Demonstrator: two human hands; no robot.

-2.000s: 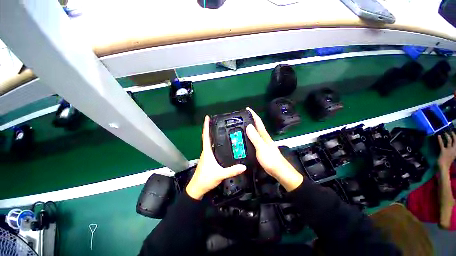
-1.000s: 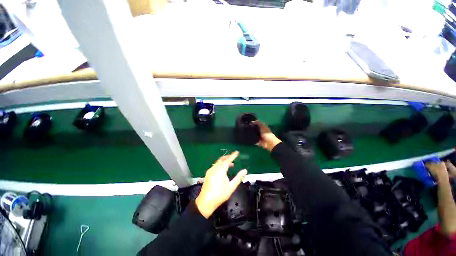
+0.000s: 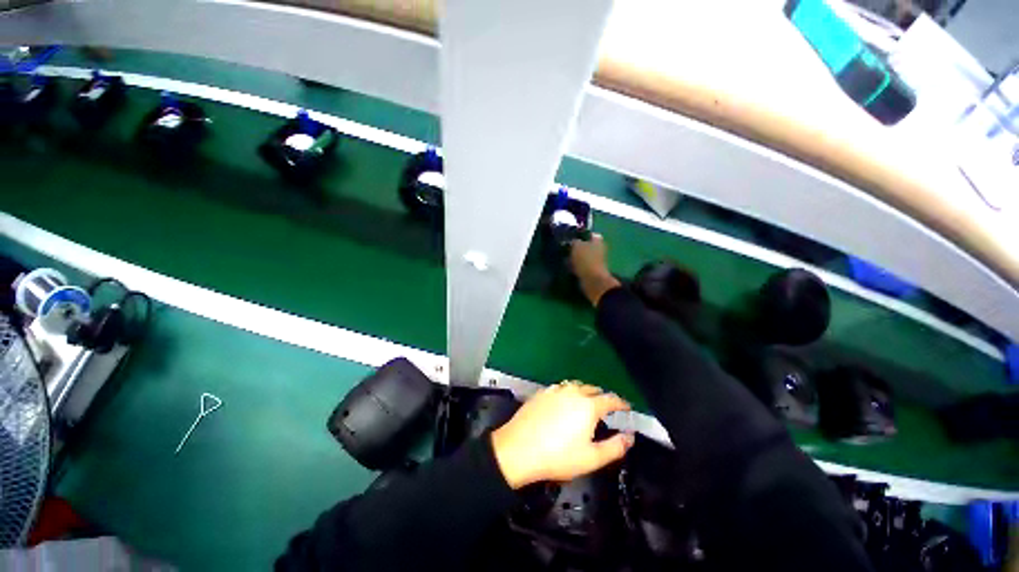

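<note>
My right hand (image 3: 589, 264) reaches across the conveyor belt, its fingers closed on the near edge of an open black housing sub-assembly (image 3: 568, 219) with a white round part and a blue spot. Its fingertips are small and partly blurred. My left hand (image 3: 562, 435) is nearer to me, above the rear housings (image 3: 568, 505), palm down with thumb and fingers apart and nothing seen in it. A smooth black housing (image 3: 386, 413) lies left of it, curved side up.
A white post (image 3: 497, 201) stands left of my right hand, below a white-framed shelf (image 3: 715, 145). More sub-assemblies (image 3: 300, 145) and dark units (image 3: 794, 306) sit on the green belt. A wire hook (image 3: 202, 420) and a fan (image 3: 20, 430) are at left; a blue bin (image 3: 990, 530) is lower right.
The view has swung left. The unit with the green board has left my hands; a dark unit stands on the belt where my right hand was. My right hand has moved onto a sub-assembly.
</note>
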